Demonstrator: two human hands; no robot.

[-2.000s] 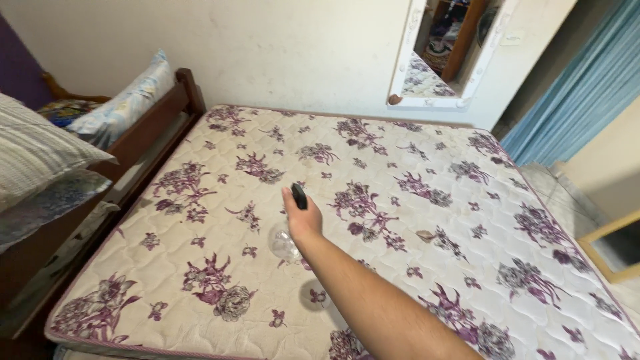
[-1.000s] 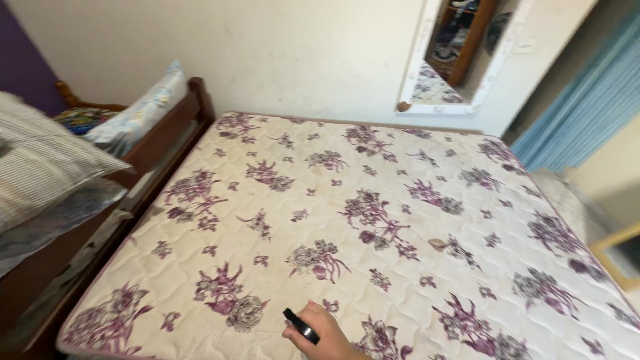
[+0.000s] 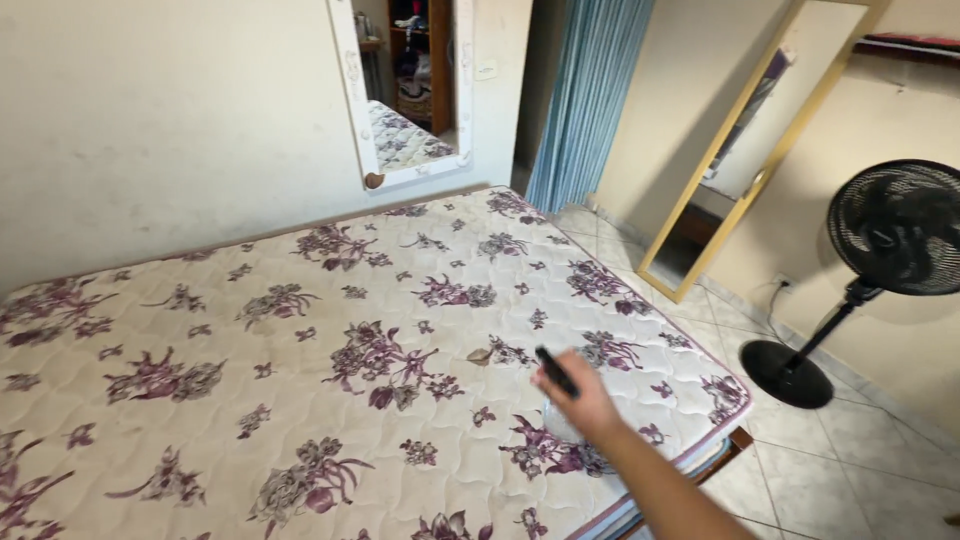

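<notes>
My right hand (image 3: 589,397) reaches in from the lower right, closed around a clear bottle (image 3: 559,421) with a black spray head (image 3: 556,372). The bottle hangs over the right part of a floral quilted mattress (image 3: 457,412); most of its body is hidden by my hand or faint against the fabric. The mattress is off-white with purple and grey flowers and purple edging. A brownish mark (image 3: 478,356) shows left of my hand. My left hand is out of view.
A white-framed mirror (image 3: 356,97) hangs on the far wall beside a blue curtain (image 3: 581,97). To the right, a gold-framed mirror (image 3: 679,217) leans on the wall near a black pedestal fan (image 3: 885,232). A wooden bed corner (image 3: 739,446) juts out under the mattress.
The view has swung to the right, bringing in the fan and the gold-framed mirror. My right hand, still holding the bottle, is now over the mattress's right part.
</notes>
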